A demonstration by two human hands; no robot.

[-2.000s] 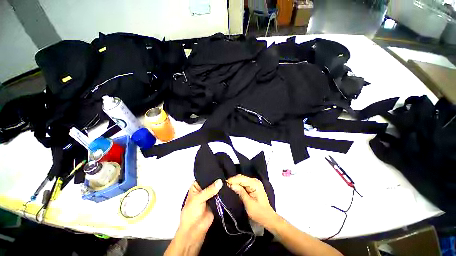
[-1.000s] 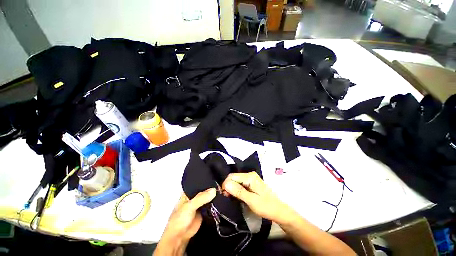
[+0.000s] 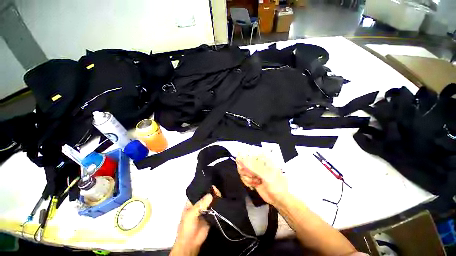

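Note:
A black soft fabric piece (image 3: 220, 177) with a pale curved line at its top edge is near the table's front edge. My left hand (image 3: 194, 222) is shut on its lower left side, beside the thin silvery zipper line (image 3: 230, 225) with loose curved ends. My right hand (image 3: 260, 176) is raised at the piece's upper right, its fingers curled together and blurred; whether it holds anything small cannot be told. Red and black snips (image 3: 329, 166) lie to the right with a dark cord.
Black bag bodies (image 3: 115, 85) heap across the back; more black pieces (image 3: 415, 130) lie right. At left are a blue tray (image 3: 122, 187), a spray can (image 3: 111, 129), an orange jar (image 3: 152, 136), a blue cup (image 3: 135, 149) and a tape roll (image 3: 133, 214). A cardboard box (image 3: 415, 237) is at lower right.
My right hand has moved up and right, away from the spot where both hands met on the black piece. My left hand keeps its grip lower down. The pink item is now almost hidden.

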